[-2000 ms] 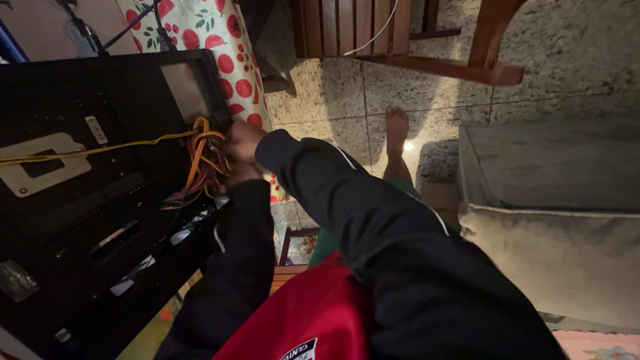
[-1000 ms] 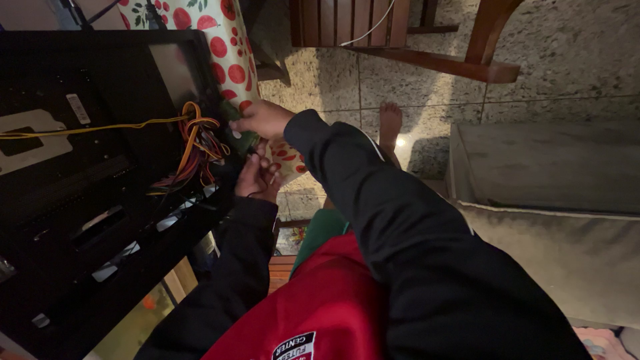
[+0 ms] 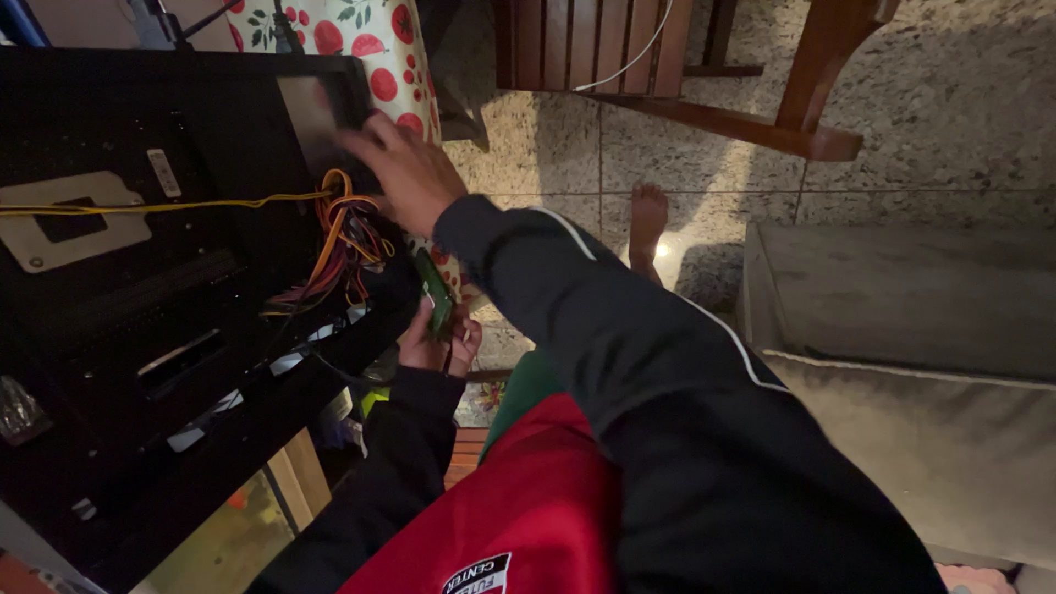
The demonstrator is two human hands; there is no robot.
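My left hand (image 3: 437, 340) holds a green circuit board (image 3: 437, 293) by its lower end, beside the near right edge of a black computer case (image 3: 190, 289). My right hand (image 3: 408, 173) is over the case's right side with its fingers apart and nothing seen in them; its fingertips are blurred. Between the hands, a bundle of orange, yellow and dark power cables (image 3: 342, 235) lies on the case. A yellow cable (image 3: 206, 205) runs from the bundle to the left, across a pale metal plate (image 3: 78, 221).
A tomato-print tablecloth (image 3: 384, 58) lies beyond the case. A slatted wooden chair (image 3: 590, 45) with a white cable (image 3: 631, 62) stands at the top. A grey upholstered seat (image 3: 907, 412) is at the right. My bare foot (image 3: 649, 210) is on the tiled floor.
My right hand has moved away from my left hand, up and left over the case's corner. The green board, partly hidden between both hands one second ago, now shows in my left hand.
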